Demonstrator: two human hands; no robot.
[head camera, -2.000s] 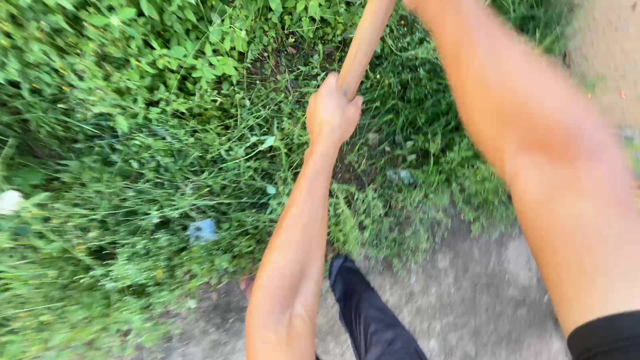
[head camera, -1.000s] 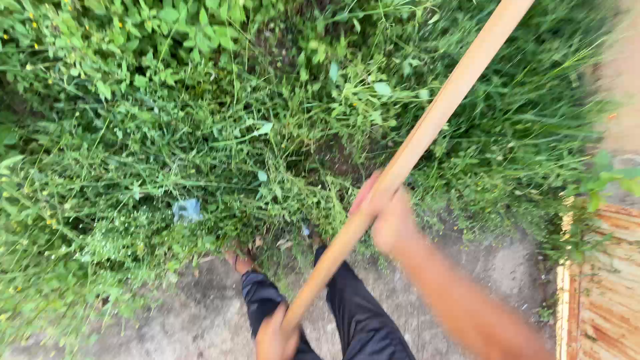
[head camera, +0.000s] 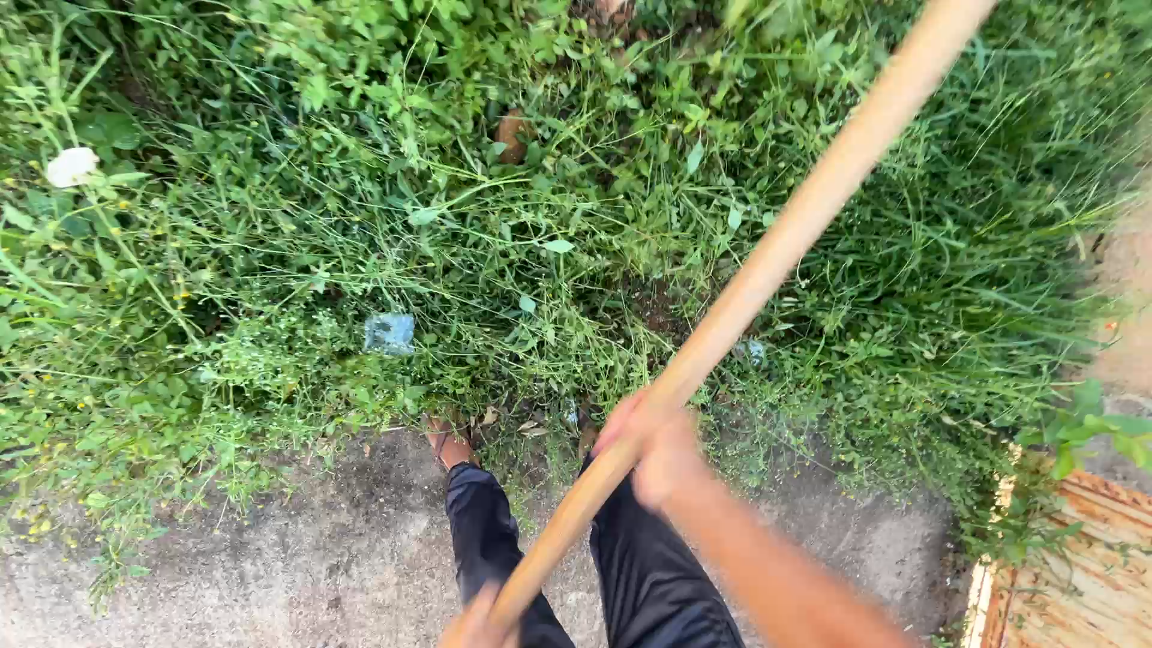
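A long wooden handle (head camera: 765, 270) slants across the head view from the bottom centre to the top right, where its far end runs out of the picture. Around its lower end, at the bottom edge, my left hand (head camera: 480, 621) is closed and partly cut off. Farther up the shaft my right hand (head camera: 655, 445) grips it, slightly blurred. Green weeds and grass (head camera: 540, 243) lie beneath the handle. Whatever the handle carries at its far end is out of view.
My feet, one bare-looking foot (head camera: 447, 443) visible, stand where the concrete (head camera: 225, 558) meets the weeds. A pale blue scrap (head camera: 389, 333) and a brown stone-like lump (head camera: 511, 137) lie among the plants. A rusty metal sheet (head camera: 1071, 567) is at the lower right, a white flower-like thing (head camera: 72, 167) at left.
Two seconds ago both arms reached up toward the top of the view; now the hands are lower, nearer my legs. Since one second ago, both hands still grip the handle.
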